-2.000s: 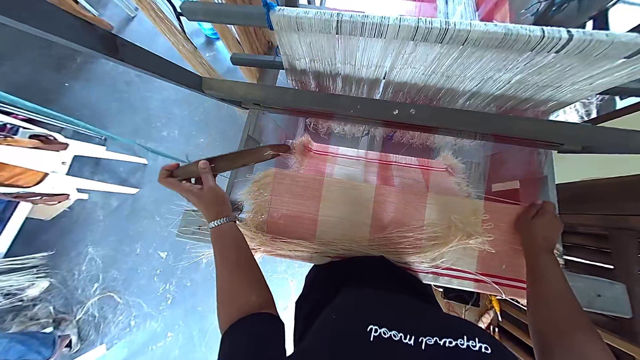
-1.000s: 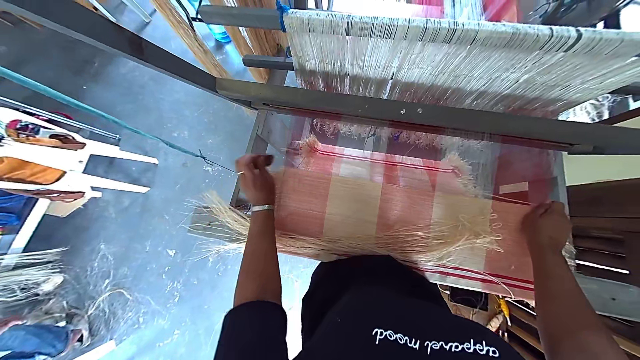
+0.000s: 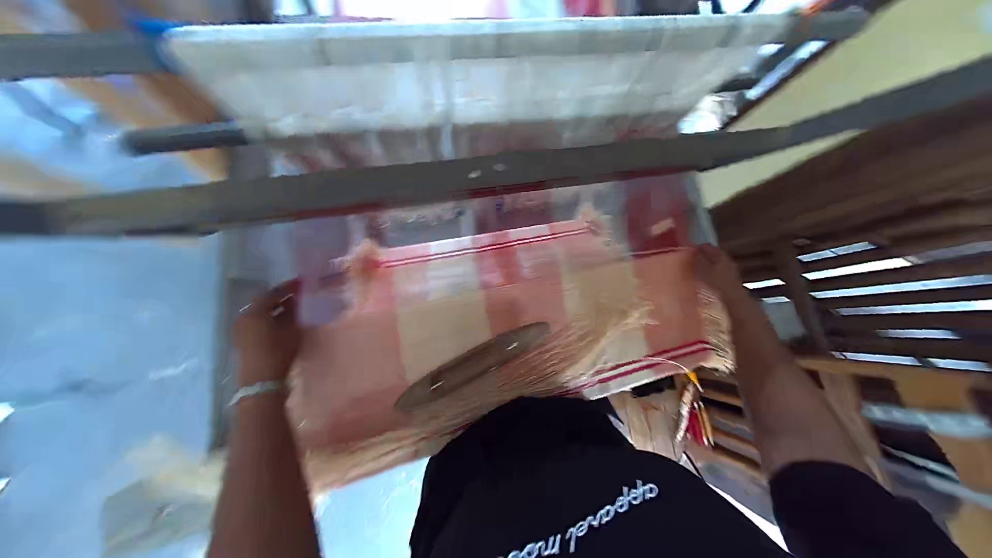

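Note:
A woven cloth with red, pink and cream bands [image 3: 442, 325] is stretched across the loom in front of my body. At its left edge is my left hand [image 3: 267, 329], blurred, with the fingers curled at the fabric's side; its exact hold is unclear. My right hand [image 3: 717, 271] is at the cloth's right edge, fingers bent against it. A wooden boat shuttle [image 3: 473, 366] lies slantwise on the cloth between the hands. Loose straw-coloured fibres [image 3: 573, 353] spread over the cloth beside it, close to my black shirt.
A dark wooden loom beam [image 3: 434, 182] crosses above the cloth. Beyond it, pale warp threads [image 3: 465, 93] hang from a wrapped bar. Wooden slats [image 3: 891, 310] stand at the right, and a small red and yellow tassel [image 3: 697, 418] hangs near the cloth's lower right corner.
The shuttle, in my left hand two seconds ago, now lies on the cloth. My left hand is at the cloth's left edge. The view has swung strongly and is blurred.

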